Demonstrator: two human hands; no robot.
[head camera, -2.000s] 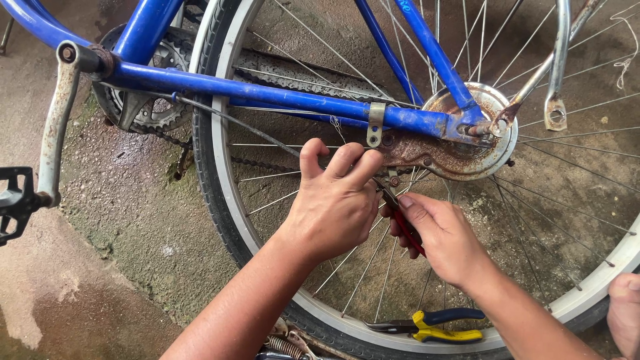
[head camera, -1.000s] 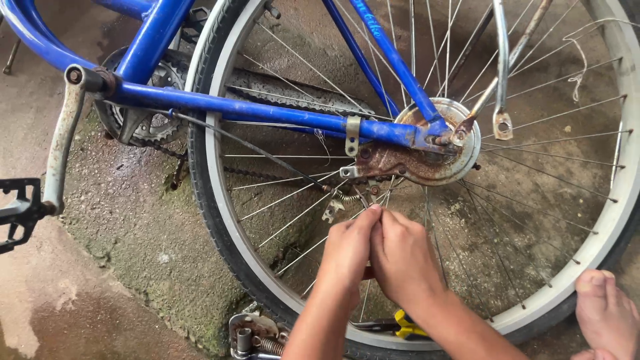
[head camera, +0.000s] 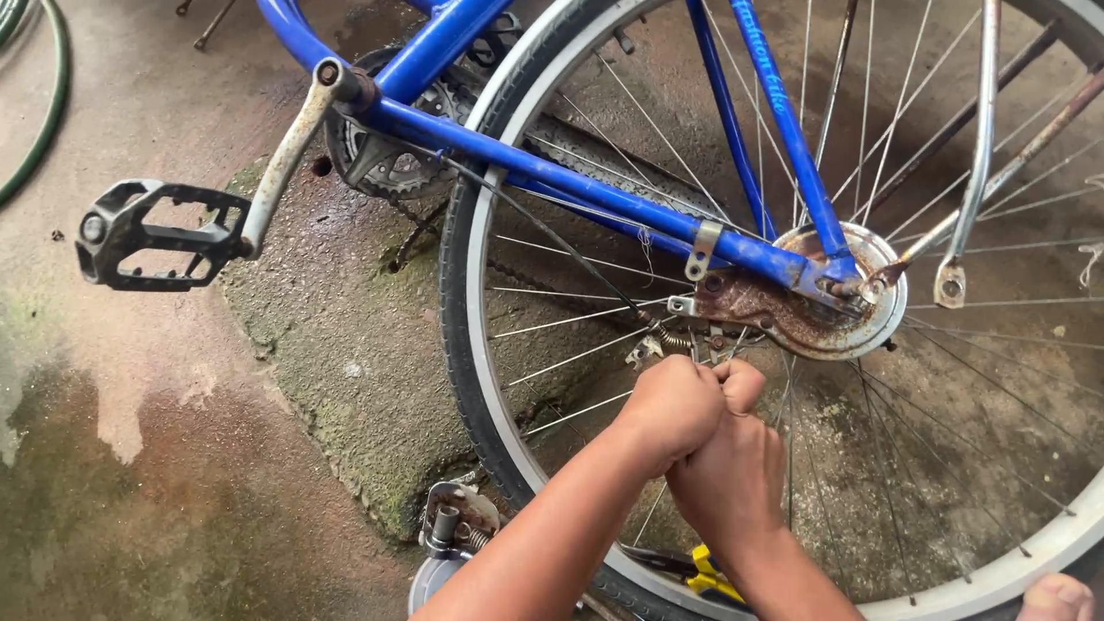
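My left hand (head camera: 677, 405) and my right hand (head camera: 737, 453) are pressed together in front of the rear wheel, fingers curled, just below the rusty brake housing (head camera: 750, 306) at the hub. What they hold is hidden behind the fingers. Right above the knuckles, a small coil spring (head camera: 673, 338) sits at the end of the black brake cable (head camera: 573, 250). A small metal clamp piece (head camera: 642, 352) hangs beside it. A metal strap clip (head camera: 703, 250) hangs on the blue chainstay (head camera: 604, 190), its lower hole beside the housing.
Yellow-handled pliers (head camera: 711, 576) lie low behind the wheel rim (head camera: 509, 379). A metal part with a spring (head camera: 461, 522) is on the ground at bottom centre. The crank and black pedal (head camera: 164, 235) stick out at left. Toes (head camera: 1056, 597) show at lower right, and a green hose (head camera: 56, 95) at upper left.
My hands have come together below the housing; two seconds ago they were apart, my right hand on a red-handled tool. That tool is now out of sight.
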